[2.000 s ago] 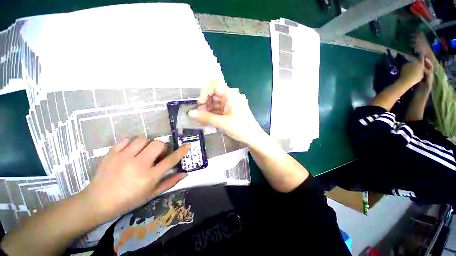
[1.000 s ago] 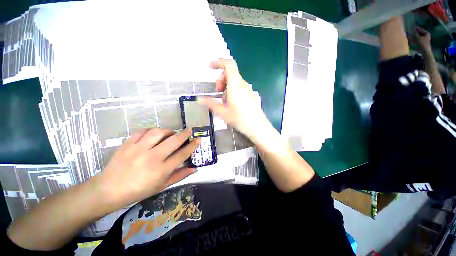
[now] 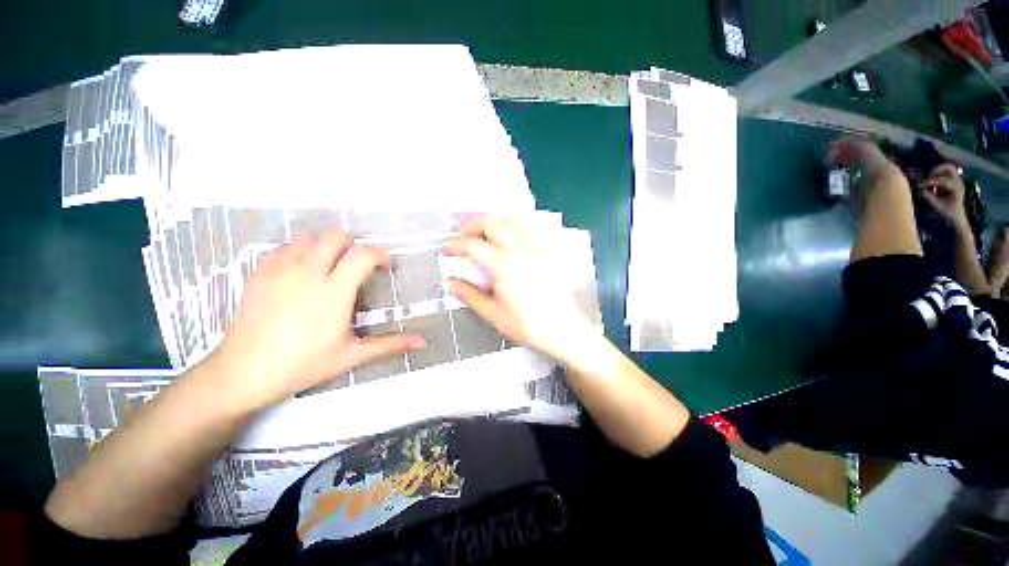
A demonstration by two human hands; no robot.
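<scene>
A fanned stack of film sheets (image 3: pixel 332 133) lies in front of me, plain white at the back, with rows of grey rectangles nearer me. My left hand (image 3: pixel 293 315) rests palm down on the top sheet (image 3: pixel 432 335), thumb and fingers spread, with nothing seen in it. My right hand (image 3: pixel 515 282) is on the right part of the same sheet, fingers bent, thumb near the fingertips. A small pale patch shows between them; I cannot tell whether it is a held film. No phone shows between my hands.
A side stack of film strips (image 3: pixel 703 221) lies to the right. Phones (image 3: pixel 731 31) lie on the green conveyor beyond the pale metal edge (image 3: pixel 553 84). A grey post (image 3: pixel 841 53) slants at upper right. At the right, a neighbour's hand (image 3: pixel 869 157) is by another phone (image 3: pixel 838 182).
The phone that lay under my hands is gone from the sheets. My left hand has moved off it and spread out. The view now shows more conveyor, with phones on it.
</scene>
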